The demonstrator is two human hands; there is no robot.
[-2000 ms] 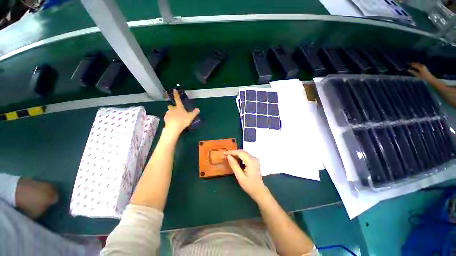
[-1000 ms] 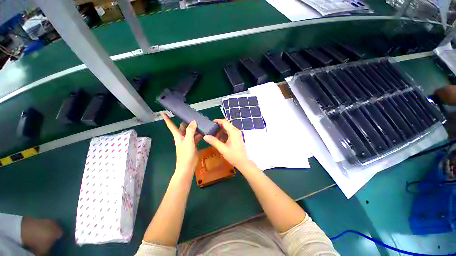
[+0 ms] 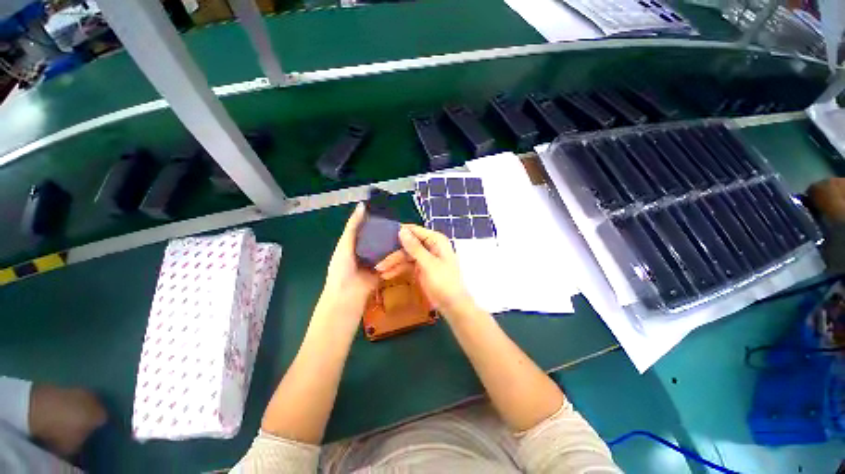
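My left hand (image 3: pixel 346 263) holds a black plastic housing (image 3: pixel 378 237) above the bench, its end turned up towards me. My right hand (image 3: pixel 429 265) is at the right side of that end, fingertips touching it. Whether a label is in my right fingers or on the end cannot be told. The orange jig (image 3: pixel 400 309) lies on the bench just below my hands, its upper part partly hidden by them. The label sheet (image 3: pixel 458 205) with rows of dark squares lies right of my hands, on white paper (image 3: pixel 526 250).
A clear blister tray (image 3: pixel 639 318) of black housings lies at right. A white wrapped stack (image 3: pixel 196 333) lies at left. Loose housings (image 3: pixel 431 141) lie on the green conveyor (image 3: pixel 389 93) beyond the pale rail (image 3: pixel 324 200). A white post (image 3: pixel 190 106) stands front left. Another person's arm (image 3: pixel 65 414) is at lower left.
My left hand has taken a housing from the bench's back edge and brought it over the jig. Since a second ago the housing has turned end-up, and my right hand has stayed at it.
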